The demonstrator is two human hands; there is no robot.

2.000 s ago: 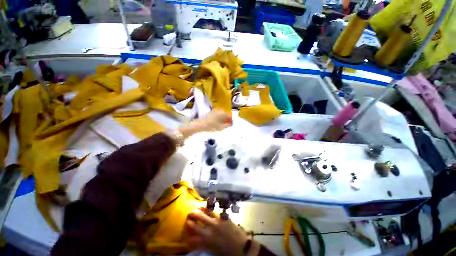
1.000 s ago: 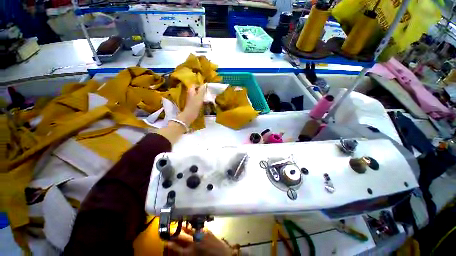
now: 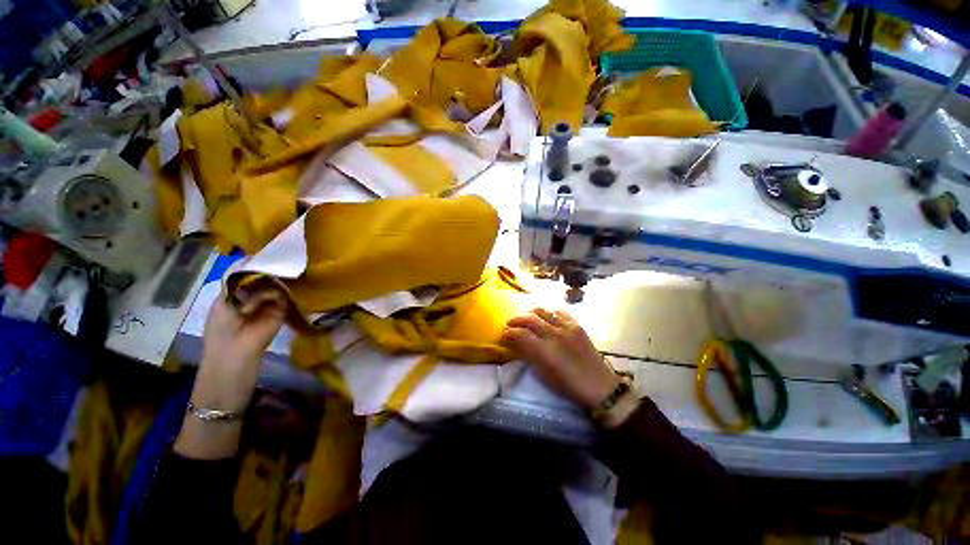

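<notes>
Mustard fabric (image 3: 399, 250) with white parts lies in front of me, left of the brightly lit needle area. My left hand (image 3: 253, 311) grips its left end, with the fingers curled into the folded cloth. My right hand (image 3: 555, 349) lies on the mustard cloth just below and left of the presser foot and needle (image 3: 574, 285); its fingertips press on the fabric, and whether they pinch it cannot be told. The white sewing machine (image 3: 691, 213) stands to the right of the cloth.
Scissors (image 3: 739, 383) with yellow and green handles lie right of my right hand. Small snips (image 3: 870, 398) lie farther right. A heap of mustard pieces (image 3: 441, 64) lies behind, beside a green basket (image 3: 681, 66). Another machine (image 3: 90, 208) stands at left.
My left hand has come back from the heap behind the machine to the front left and now holds cloth. A large mustard panel now lies between my hands. The view has shifted.
</notes>
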